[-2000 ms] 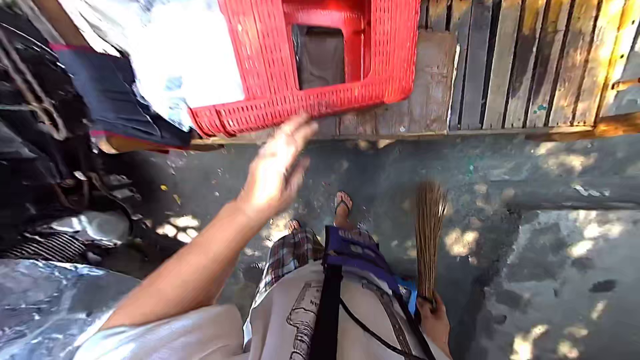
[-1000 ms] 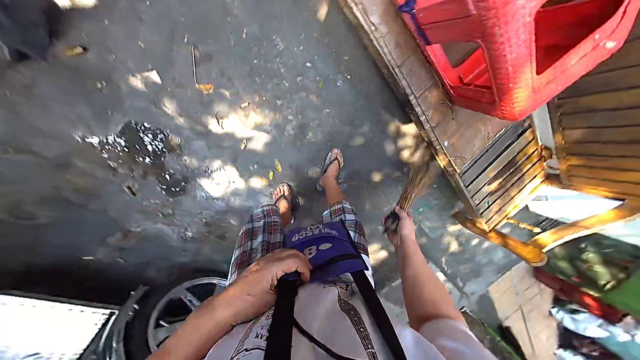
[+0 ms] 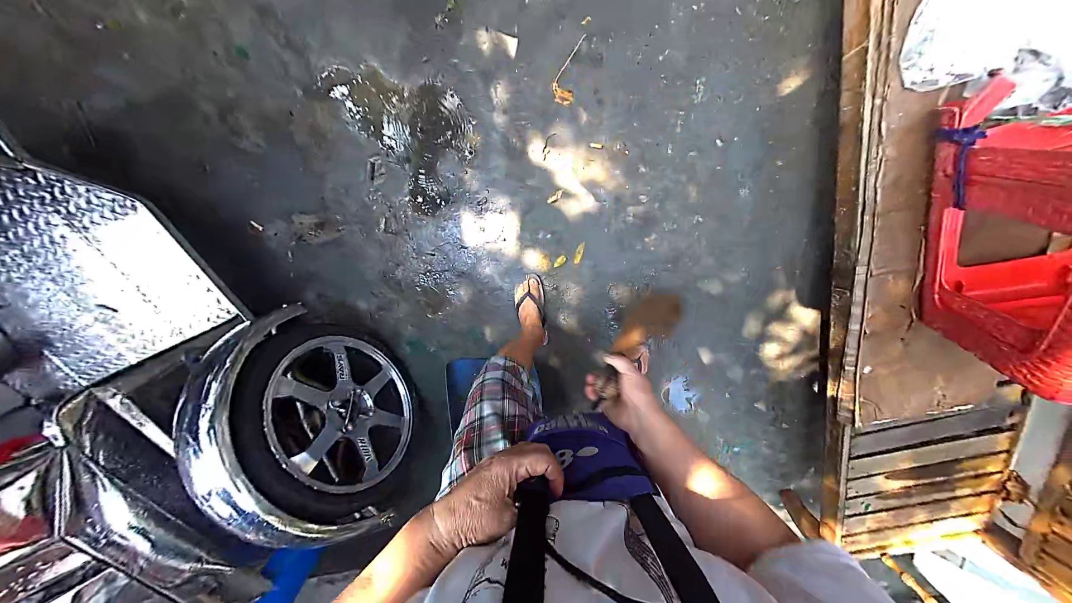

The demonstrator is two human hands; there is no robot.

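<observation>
My left hand [image 3: 507, 494] grips a black strap [image 3: 528, 536] at the front of my white shirt, beside a purple pouch [image 3: 582, 456] with writing on it. To the right of the pouch, my right hand [image 3: 621, 392] is closed around the handle of a stick broom [image 3: 651, 322]. The broom's bristles are blurred and point forward and down, over my right foot. My left foot in a flip-flop [image 3: 529, 301] stands on the wet concrete floor.
At the left is a wheel [image 3: 339, 414] under a chrome fender [image 3: 201, 452], beside a metal panel [image 3: 109, 268]. Along the right runs a wooden slatted bench [image 3: 930, 461] bearing red plastic stools [image 3: 997, 318]. Fallen leaves [image 3: 563, 94] and wet patches [image 3: 427, 134] mark the floor.
The view has turned away from the bench toward the floor and wheel. My left hand, raised near the red stool two seconds ago, has come down onto the strap. The broom stays in my right hand.
</observation>
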